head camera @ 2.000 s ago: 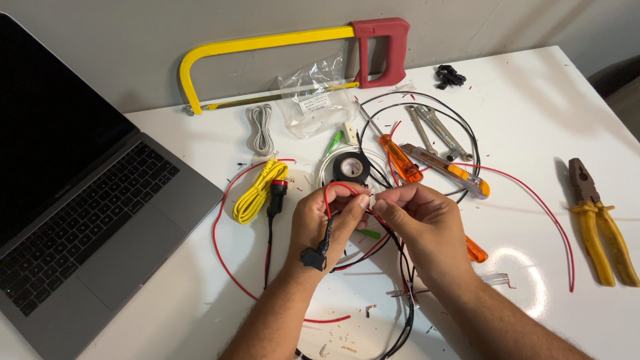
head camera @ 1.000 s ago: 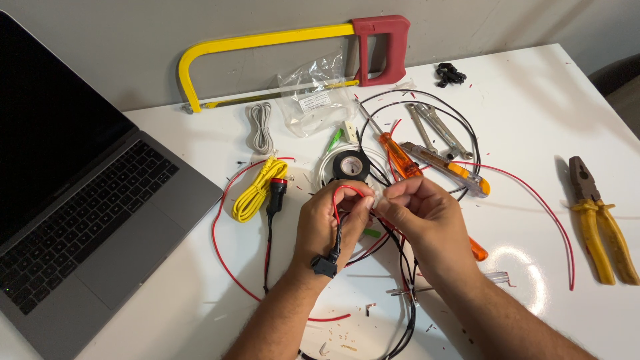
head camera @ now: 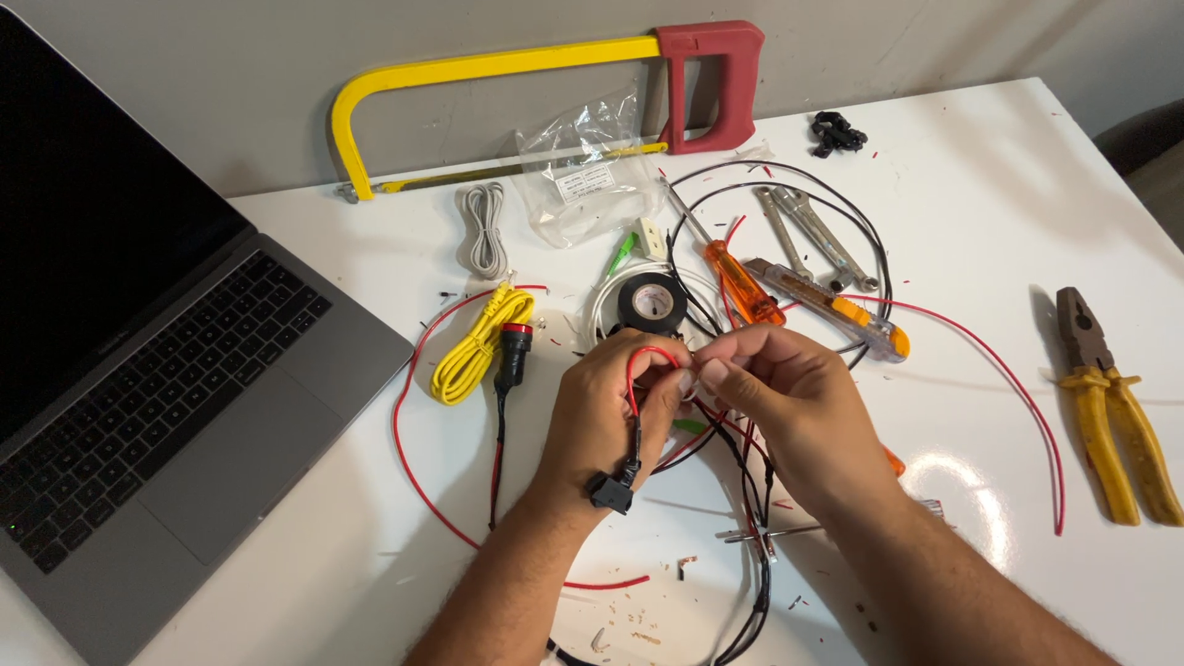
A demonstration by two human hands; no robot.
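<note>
My left hand [head camera: 606, 407] pinches a red wire [head camera: 633, 384] between thumb and forefinger; the wire loops over that hand to a black plastic connector [head camera: 610, 493] lying by the wrist. My right hand [head camera: 782, 393] meets it fingertip to fingertip, thumb and forefinger closed on the small wire end, whose detail is hidden by the fingers. Just beyond the hands sits a roll of black electrical tape [head camera: 652, 302]. Black and red wires [head camera: 760, 564] run down the table beneath the hands. An orange-handled screwdriver [head camera: 740, 282] lies beyond my right hand.
A laptop [head camera: 231, 462] occupies the left. A hacksaw [head camera: 518, 60] leans on the wall behind a plastic bag [head camera: 592, 190]. Yellow cable [head camera: 481, 347] and a black red-topped part [head camera: 514, 351] lie nearer. Right are a utility knife [head camera: 832, 310], wrenches [head camera: 823, 236] and combination pliers [head camera: 1101, 398].
The fingertips of both hands have shifted slightly against each other at the wire. The black connector hangs by my left wrist throughout.
</note>
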